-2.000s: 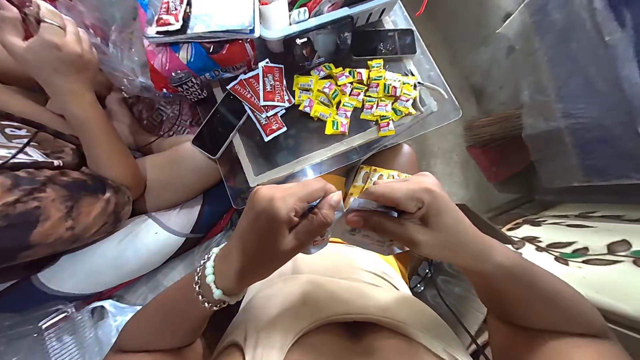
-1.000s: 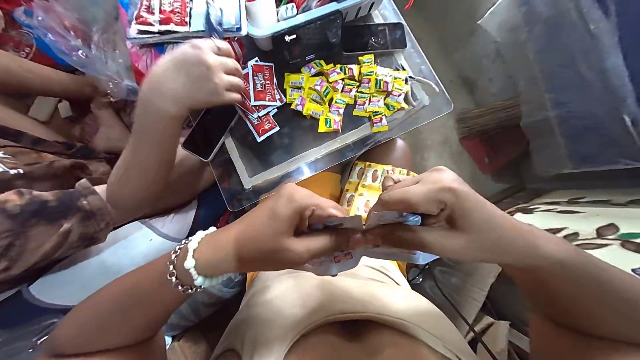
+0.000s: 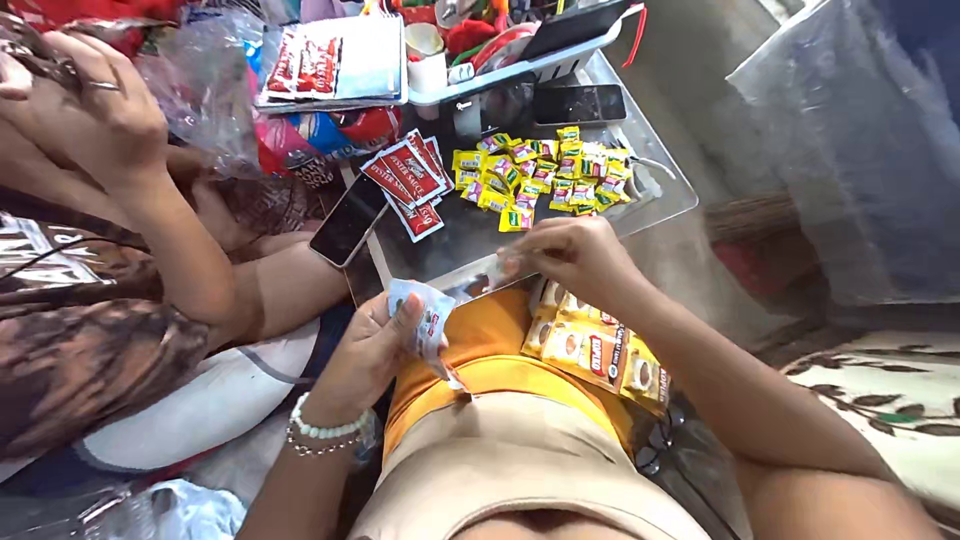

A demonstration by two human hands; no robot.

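Observation:
My left hand [image 3: 375,345] holds a light blue sachet strip [image 3: 424,319] between thumb and fingers, above my lap. Over the near edge of the clear plastic box lid or tray [image 3: 660,206], my right hand [image 3: 574,251] pinches a small pale, translucent piece [image 3: 495,271], blurred at the fingertips. Yellow Kopiko coffee sachets [image 3: 585,349] lie on my thigh under my right forearm. Beyond the hands, many small yellow seasoning packets [image 3: 525,172] are spread on the dark surface, beside a stack of red oyster sauce sachets [image 3: 409,176].
A phone [image 3: 349,221] lies at the left corner, another phone [image 3: 579,104] at the back. A blue plastic basket [image 3: 510,71] and notebooks [image 3: 375,56] with red sachets stand behind. Another person's hand [image 3: 112,120] and leg are close on the left. A curved white cord lies at right.
My hands have moved apart; earlier they were together on the sachets. The yellow coffee sachets now show more fully on my thigh. The other person's hand has moved back left from beside the red sachets.

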